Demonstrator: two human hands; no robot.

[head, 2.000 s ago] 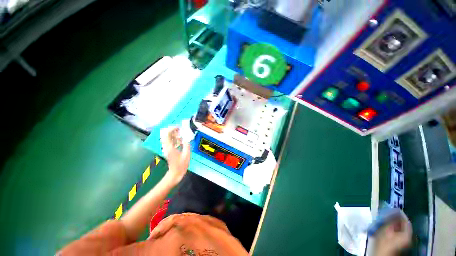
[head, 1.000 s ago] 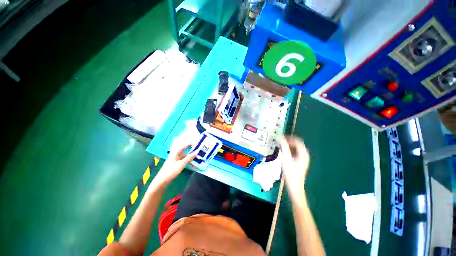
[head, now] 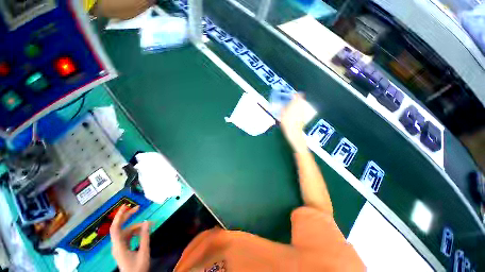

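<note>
My right hand (head: 295, 114) is over the near rail of the conveyor belt, blurred, with its fingers on a blurred pale-blue panel (head: 279, 99). My left hand (head: 132, 241) is empty, fingers apart, in front of the red start buttons (head: 119, 212) on the low blue box. Another panel (head: 37, 206) sits in the orange-brown nest (head: 57, 219) at the left of the machine base plate (head: 88, 154). A silver metal block (head: 34, 164) is close above and behind it, partly blurred.
Panels (head: 344, 152) lie in a row on the green belt. A white sheet (head: 250, 117) lies beside the belt rail. A white cloth (head: 158, 177) is at the base's corner. The control box (head: 45, 53) overhangs at upper left. Black blocks (head: 383, 90) stand on the far shelf.
The view has turned right towards the belt. My right hand has moved from beside the machine to the belt. My left hand no longer holds the panel and is at the buttons.
</note>
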